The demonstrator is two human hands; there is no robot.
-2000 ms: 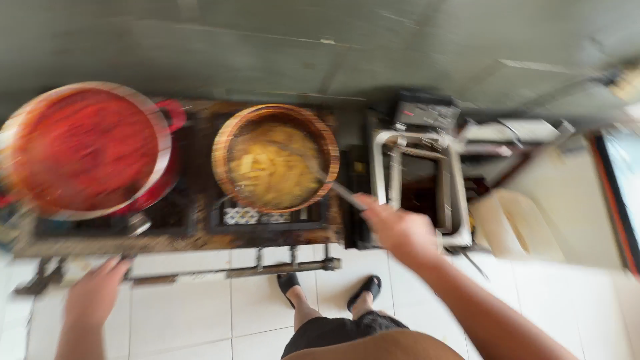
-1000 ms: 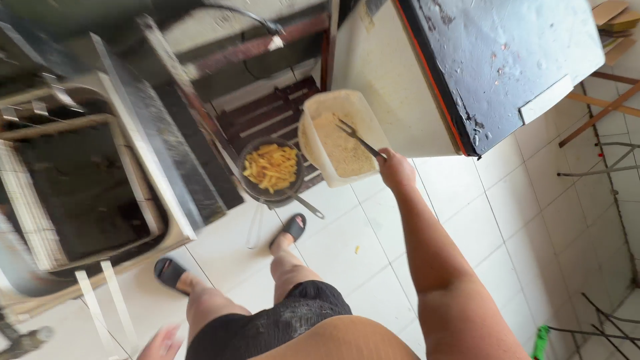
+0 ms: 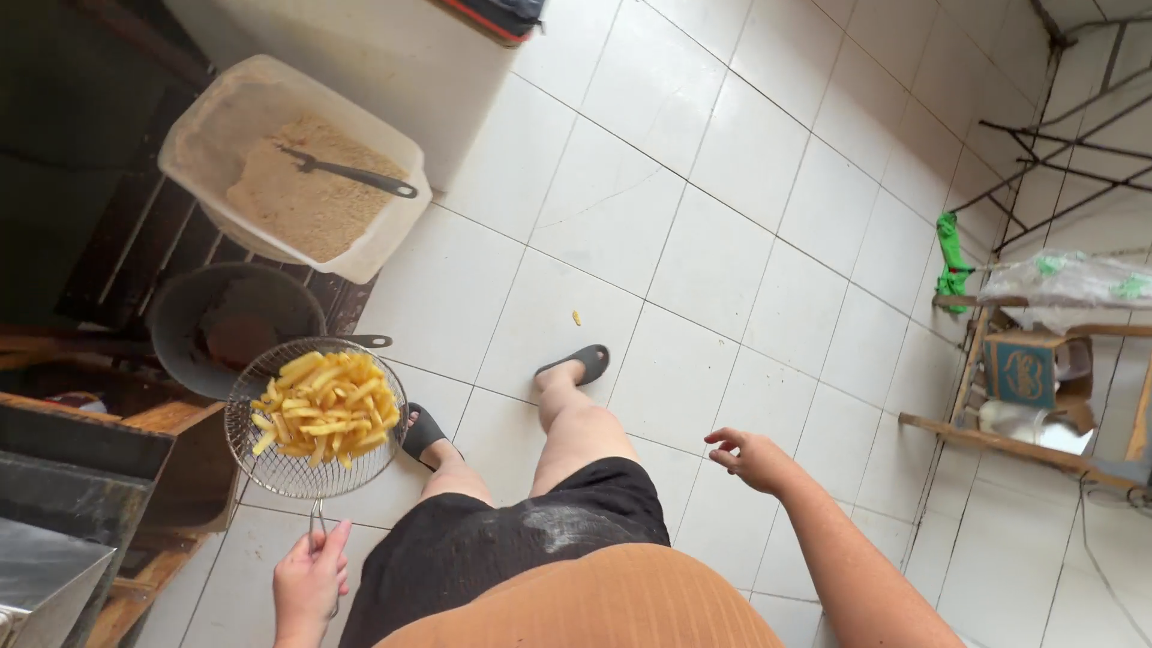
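My left hand [image 3: 311, 572] grips the handle of a round wire skimmer basket [image 3: 364, 471], which holds a heap of French fries [image 3: 328, 407]. The basket overlaps the front of a dark frying pan [image 3: 180, 328], whose handle points right. My right hand [image 3: 745, 457] hangs over the floor at the right with nothing in it, its fingers apart and slightly bent. Behind the pan, a translucent plastic tub [image 3: 202, 148] contains beige powder [image 3: 306, 211], with a black serving fork [image 3: 360, 175] lying on it.
Dark slatted rack [image 3: 121, 238] stands under the tub and pan. At lower left is a wooden cabinet [image 3: 180, 468] with a metal fryer edge [image 3: 54, 567]. One fry [image 3: 577, 317] lies on the tiled floor. A wooden frame [image 3: 1017, 443] with a box [image 3: 1021, 369] stands at right.
The view has swung right. My right hand has let go of the black fork, which it held over the tub a second ago. My left hand now holds the basket of fries.
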